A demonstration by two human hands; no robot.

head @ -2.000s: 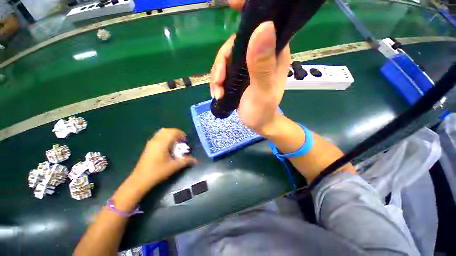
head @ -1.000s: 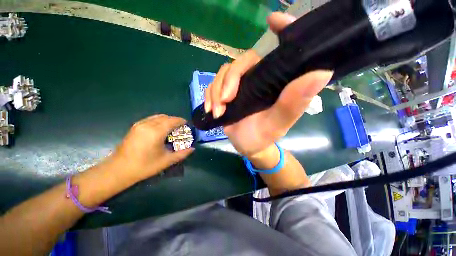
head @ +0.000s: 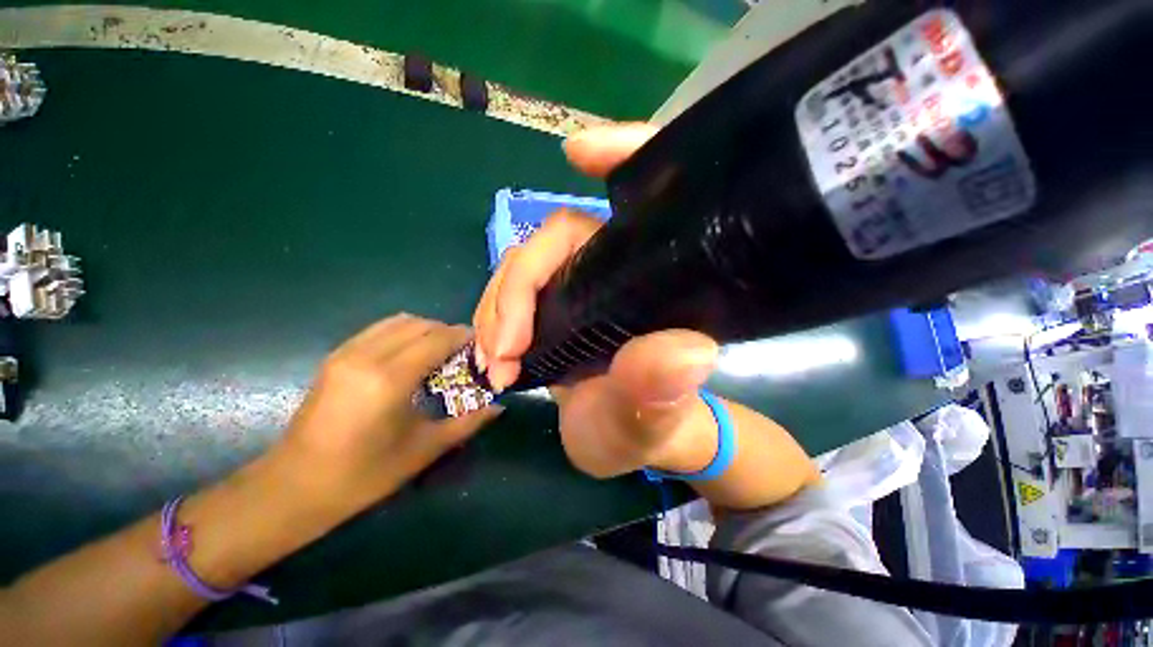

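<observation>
My left hand (head: pixel 379 398), with a purple wristband, grips a small white module with brassy bits (head: pixel 462 383) just above the dark-green bench. My right hand (head: pixel 607 367), with a blue wristband, is shut around the ribbed grip of a thick black electric screwdriver (head: pixel 721 240) with a pale label. The tool slants down to the left; its front end is at the module's right side, and the fingers hide the tip. The light-blue screw tray (head: pixel 508 217) is mostly hidden behind my right hand and the tool.
More white modules (head: pixel 42 272) lie at the left edge. A pale divider strip (head: pixel 278 48) with two dark pads (head: pixel 445 84) runs along the back. A second blue tray (head: pixel 927 341) stands at right. The black cord (head: pixel 872 584) crosses low right, by whitish plastic liners (head: pixel 942 506).
The screwdriver's front end has moved from the screw tray down to the module in my left hand. The tool now looks larger and nearer. The view has turned and closed in on the hands.
</observation>
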